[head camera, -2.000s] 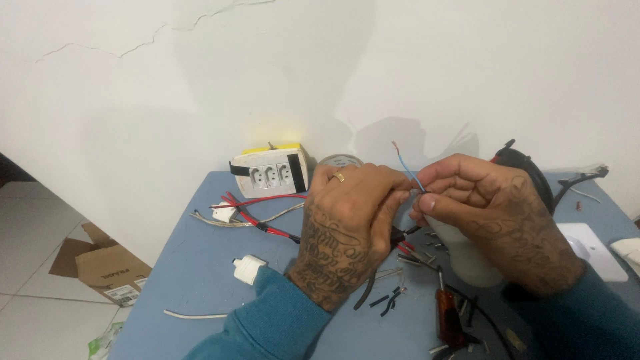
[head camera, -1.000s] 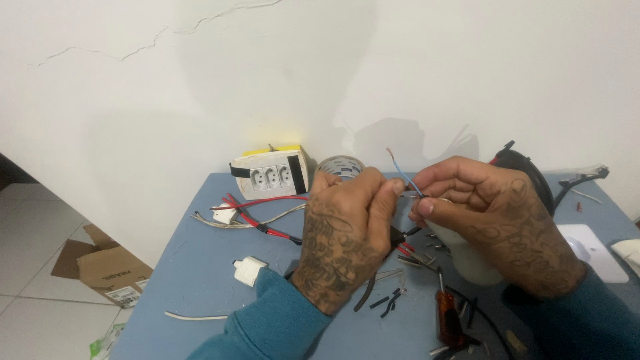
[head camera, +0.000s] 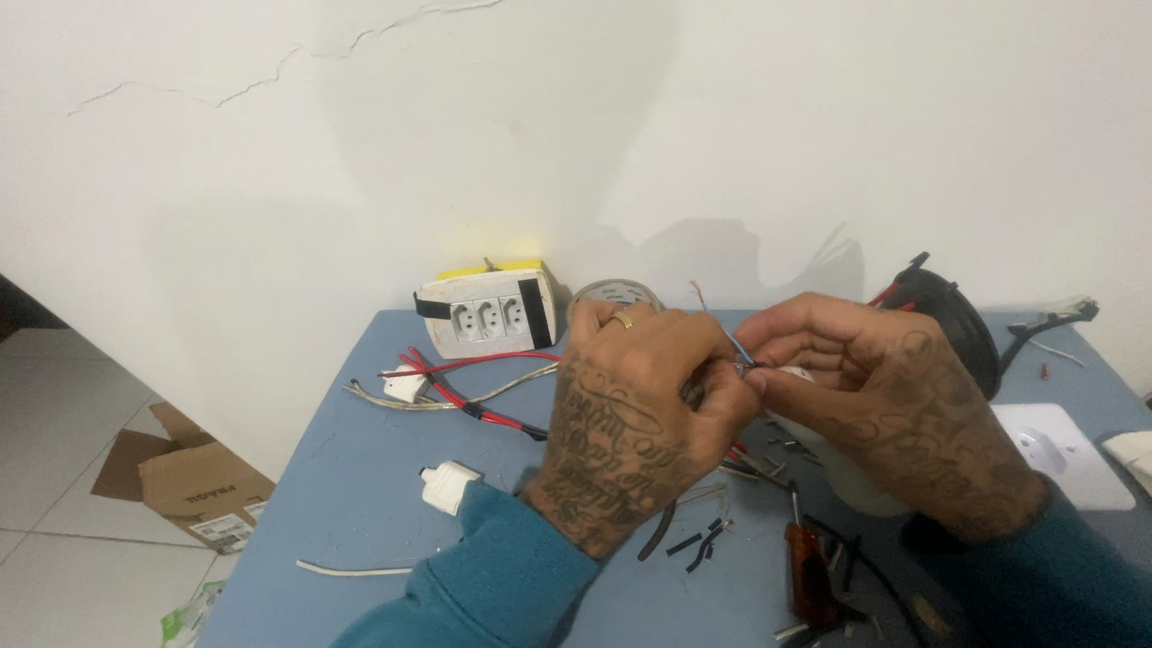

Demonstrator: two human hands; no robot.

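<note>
My left hand [head camera: 643,387], with a ring on one finger, and my right hand [head camera: 864,405] meet fingertip to fingertip over the table. Between them is a thin blue wire [head camera: 727,331] with bare copper strands at its upper end, which leans up and left. Its lower end meets something small and dark at my fingertips, partly hidden. A dark cable [head camera: 657,531] comes out below my left hand. Under my right hand a white rounded object [head camera: 864,481] is partly covered. A screwdriver with an orange-red handle [head camera: 807,571] lies nearer the front.
A triple-socket box [head camera: 489,315] and a tape roll [head camera: 616,292] stand by the wall. Red wires [head camera: 441,382], a white plug [head camera: 448,486] and a white wire [head camera: 355,570] lie at left. At right are a black round case [head camera: 954,324] and a white socket plate [head camera: 1062,454]; wire scraps lie between.
Both hands stay together around the blue wire. My left fingers have shifted slightly over its lower part, and the wire's angle has changed a little.
</note>
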